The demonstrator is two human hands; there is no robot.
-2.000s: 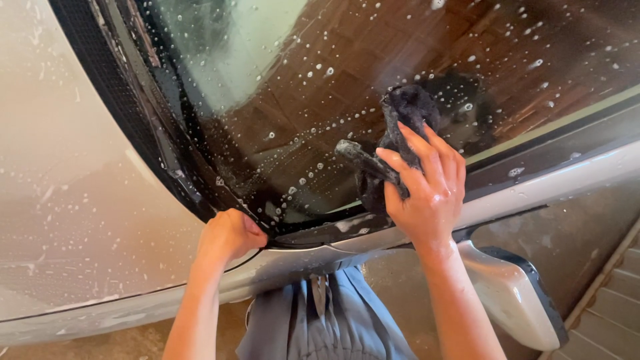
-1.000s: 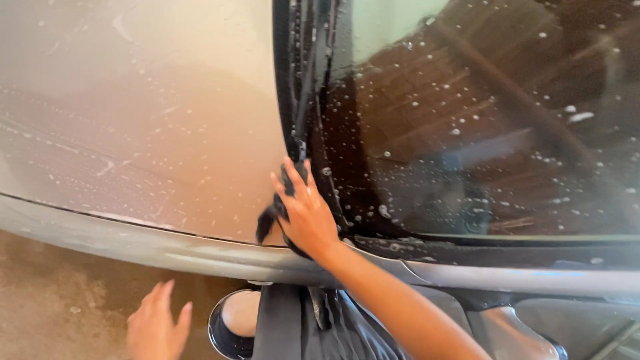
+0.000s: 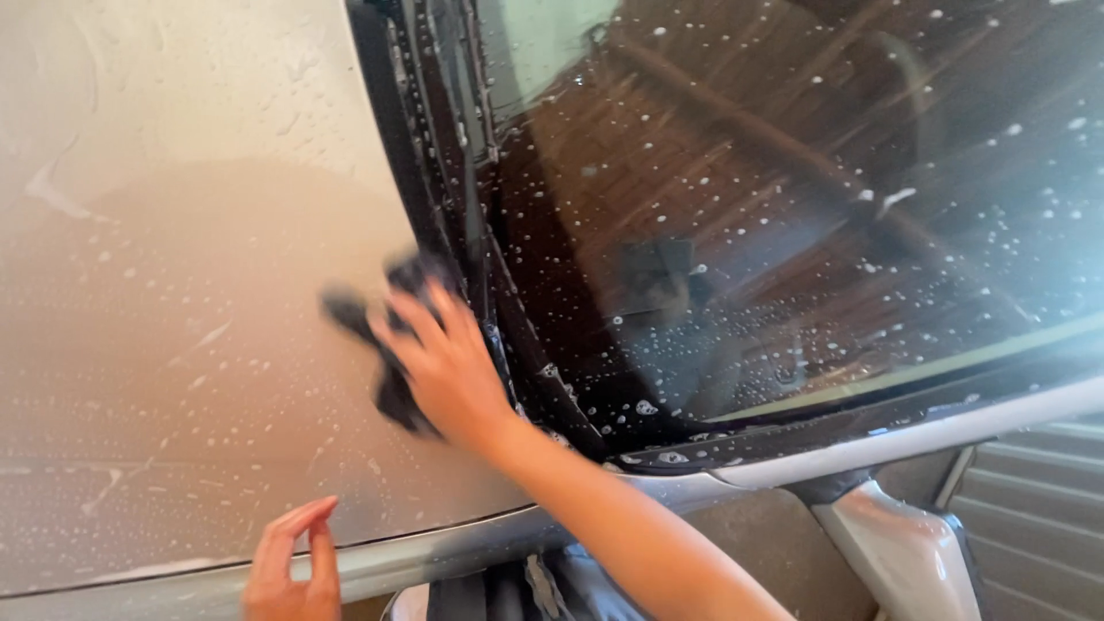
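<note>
My right hand (image 3: 448, 366) presses a dark cloth (image 3: 401, 401) onto the wet hood (image 3: 216, 345) of a silver car, beside the black cowl at the windshield's base. Hand and cloth are blurred. Low in the view, my left hand (image 3: 297, 561) is over the fender edge, its fingers curled with a gap between thumb and fingers and nothing held. Foam drops and streaks dot the hood and the windshield (image 3: 776, 216). A wiper arm (image 3: 470, 129) lies along the cowl.
The side mirror (image 3: 910, 552) juts out at the lower right. Beyond it is a ribbed, light-colored surface (image 3: 1035, 509). My own dark clothing shows below the fender. The windshield reflects a brown, plank-like surface.
My right hand has gone from the windshield to the cowl, then onto the hood with the cloth. My left hand has left the windshield's lower corner. The view has shifted toward the hood.
</note>
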